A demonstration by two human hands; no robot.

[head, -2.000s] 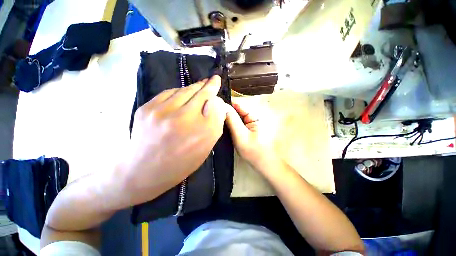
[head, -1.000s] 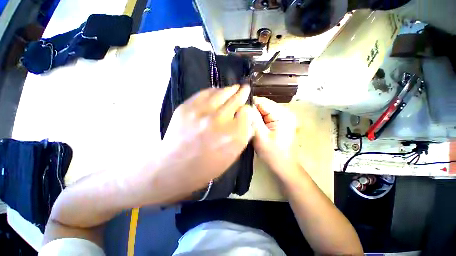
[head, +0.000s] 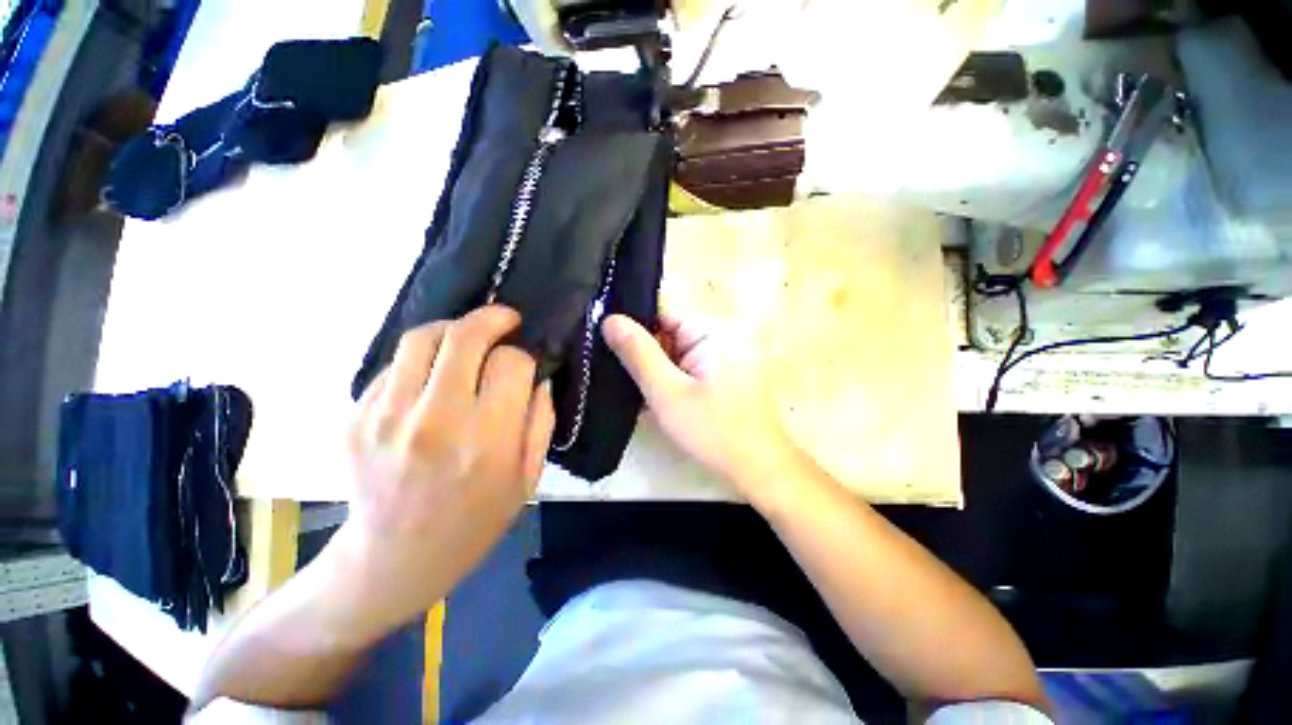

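A black bag panel (head: 567, 241) lies on the pale tabletop, its upper right edge at the presser foot (head: 680, 96). A silvery zipper (head: 527, 203) runs down its middle, with a pull near the top. A second toothed line (head: 587, 354) shows along the lower right fold. My left hand (head: 446, 411) lies on the panel's lower left part, fingertips curled on the cloth beside the zipper's lower end. My right hand (head: 687, 390) pinches the panel's right edge, thumb on top and fingers partly hidden beneath.
The off-white sewing machine (head: 907, 156) stands upper right, with a brown ridged guard (head: 740, 142) by the foot. Red-and-black snips (head: 1098, 191) rest on it, near black cables (head: 1013, 340). Folded black pieces (head: 149, 496) lie left, others (head: 305, 106) upper left. A round container (head: 1098, 460) is lower right.
My left hand has moved down and left, away from the presser foot. My right hand has slid down the edge. The panel now lies slanted, with more of its zipper showing.
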